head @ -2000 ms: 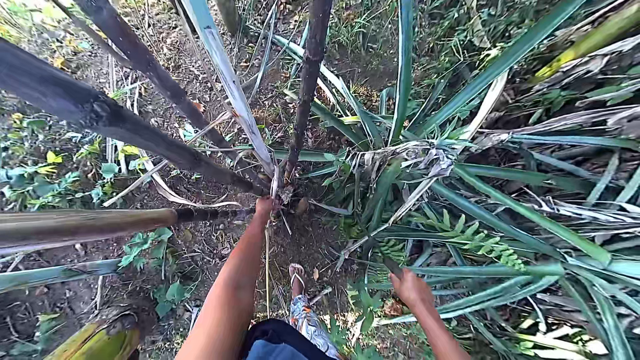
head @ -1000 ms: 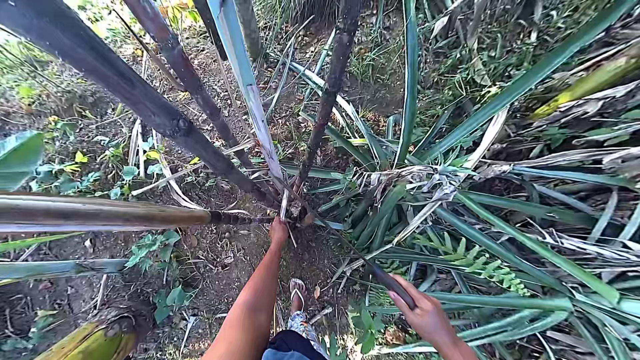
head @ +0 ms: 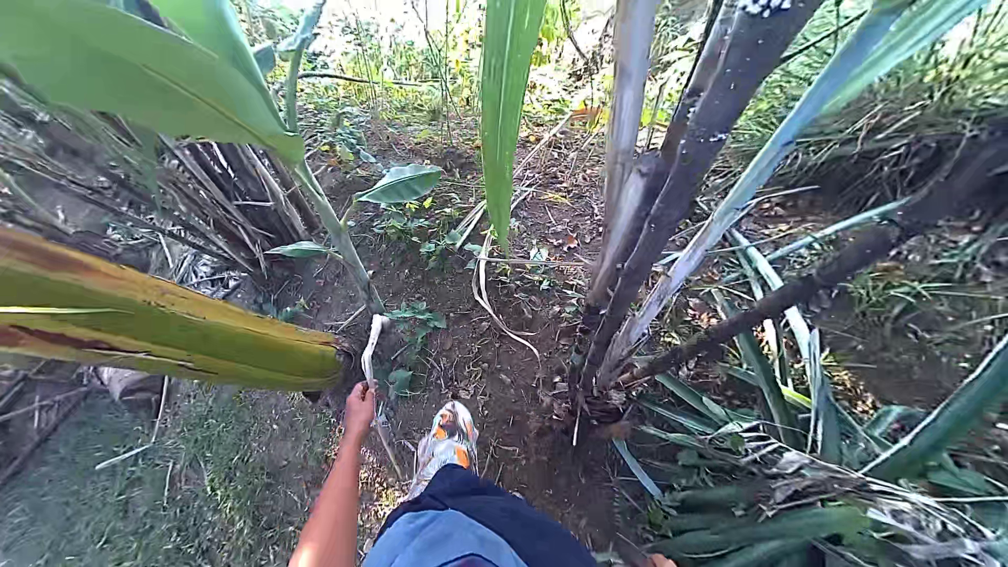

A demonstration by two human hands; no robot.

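My left hand (head: 361,408) is closed around a pale, dry strip of plant matter (head: 373,346), which stands up above the fist and trails down below it. A thick yellow-green banana-like trunk (head: 173,323) lies just left of that hand. My right hand (head: 660,561) barely shows at the bottom edge; a blurred dark shape (head: 628,550) lies beside it, and its grip is hidden. Dark cane-like stalks (head: 654,220) rise from one clump right of my feet.
Long, stiff green leaves (head: 945,417) and dry leaf litter (head: 835,488) spread at the lower right. A leafy young plant (head: 335,228) stands ahead on the left. Bare soil (head: 504,394) lies between the trunk and the stalks.
The view has swung left. My left hand has left the base of the dark stalks and now holds the pale strip. My right hand, earlier holding a dark-handled tool, is mostly out of view.
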